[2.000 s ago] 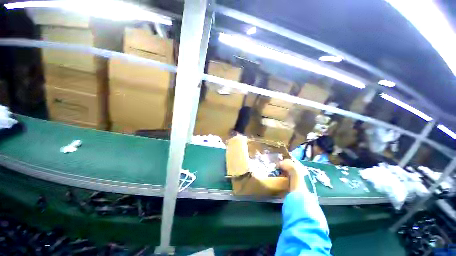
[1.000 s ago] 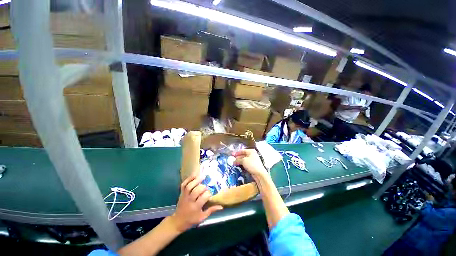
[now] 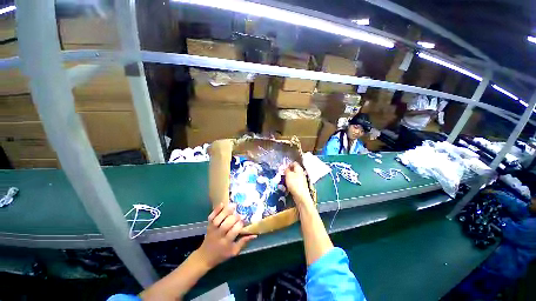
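Observation:
The small parts box (image 3: 271, 224), brown with torn edges, stands open on the green upper shelf and tilts towards me. Round discs (image 3: 250, 191), white, blue and dark, lie loose in it in a heap. A clear plastic bag (image 3: 271, 157) sits at the box's back. My left hand (image 3: 225, 234) grips the box's near left corner, thumb below the edge. My right hand (image 3: 295, 181) is inside the box at its right side, fingertips bent down; whether they hold a piece is hidden.
White cables (image 3: 347, 173) lie right of the box, others (image 3: 142, 217) left. White bags (image 3: 438, 163) lie further right. A metal post (image 3: 82, 147) stands at left. A person (image 3: 348, 139) in blue sits behind the shelf. Black units (image 3: 479, 220) are heaped at lower right.
My left hand came into view and took hold of the box between the first two frames. Since then the right hand has shifted slightly within the box. The seated person's head has lifted.

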